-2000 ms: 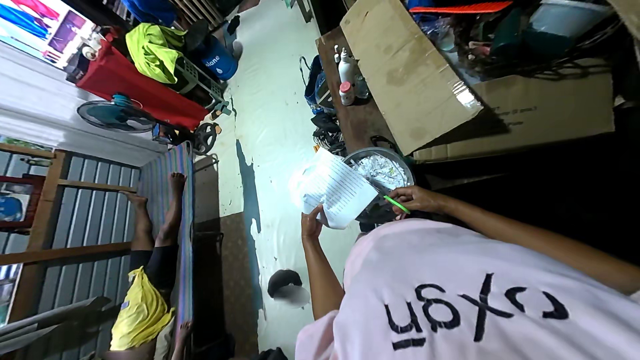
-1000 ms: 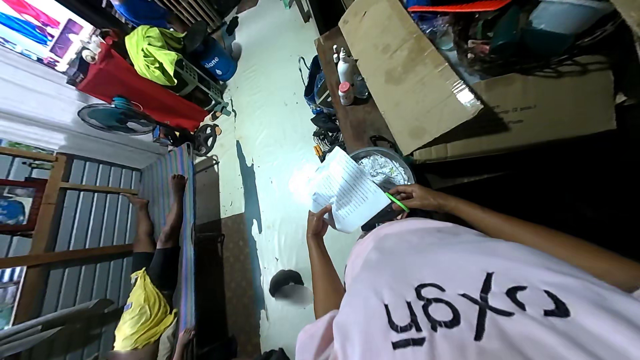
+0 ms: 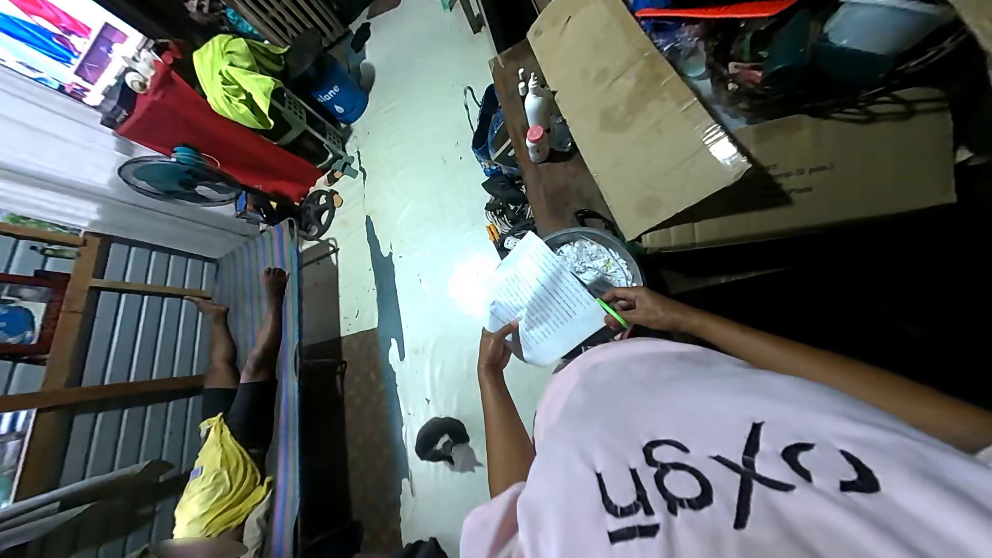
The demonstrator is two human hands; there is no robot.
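Note:
My left hand [image 3: 497, 349] grips the lower left edge of a white paper sheet [image 3: 546, 302] covered in lines of writing. My right hand [image 3: 639, 308] is closed on a slim bright green tool [image 3: 612, 312] at the sheet's right edge; its kind is unclear, and my fingers hide part of it. Just beyond the sheet, a round metal basin [image 3: 637, 267] holds many crumpled or cut white paper pieces [image 3: 595, 262]. The sheet overlaps the basin's near left rim.
Bottles [image 3: 536, 108] stand on a brown wooden surface [image 3: 554, 186] beside an opened cardboard box [image 3: 635, 116]. A black-and-white animal, seemingly a cat [image 3: 442, 439], is on the pale floor [image 3: 434, 310]. At left, a person in yellow [image 3: 221, 480] lies on a striped mat; a fan [image 3: 182, 178] stands beyond.
The sheet has tilted and shifted slightly right compared with two seconds ago, with my left hand still on it. My right hand stays near the basin with the green tool.

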